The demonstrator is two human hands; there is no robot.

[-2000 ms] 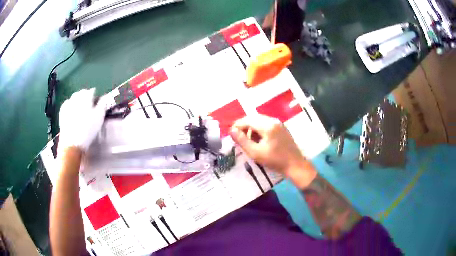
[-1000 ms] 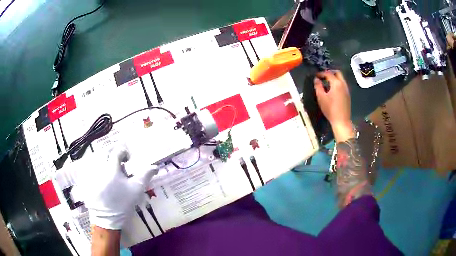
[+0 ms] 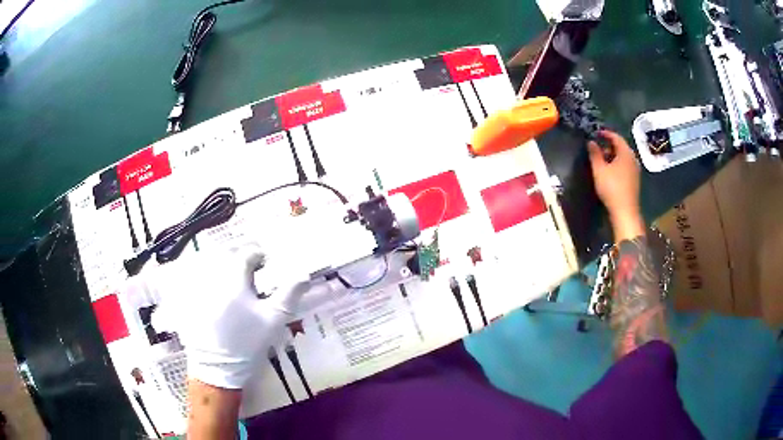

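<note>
A long white appliance body (image 3: 326, 245) lies on the printed cardboard. A black bracket (image 3: 375, 222) crosses its right end, with a grey-white round part (image 3: 402, 216) beyond it. A green circuit board (image 3: 427, 259) hangs beside it on thin wires. A coiled black power cord (image 3: 199, 223) lies above the body, its lead running to the bracket. My left hand (image 3: 236, 331), in a white glove, is shut on the left part of the body. My bare right hand (image 3: 615, 168) is at the edge of a pile of small black parts (image 3: 582, 110); whether its fingers hold one is unclear.
An orange case (image 3: 515, 125) lies on the cardboard's (image 3: 215, 155) right edge, next to a dark upright box (image 3: 558, 60). A white tray-like housing (image 3: 678, 137) and unfinished units (image 3: 740, 90) are at far right. Another black cord (image 3: 196, 47) lies on the green bench at the back.
Since two seconds ago, my right hand has moved from beside the bracket to the black parts pile. My left hand has shifted along the body, and the coiled cord now shows fully.
</note>
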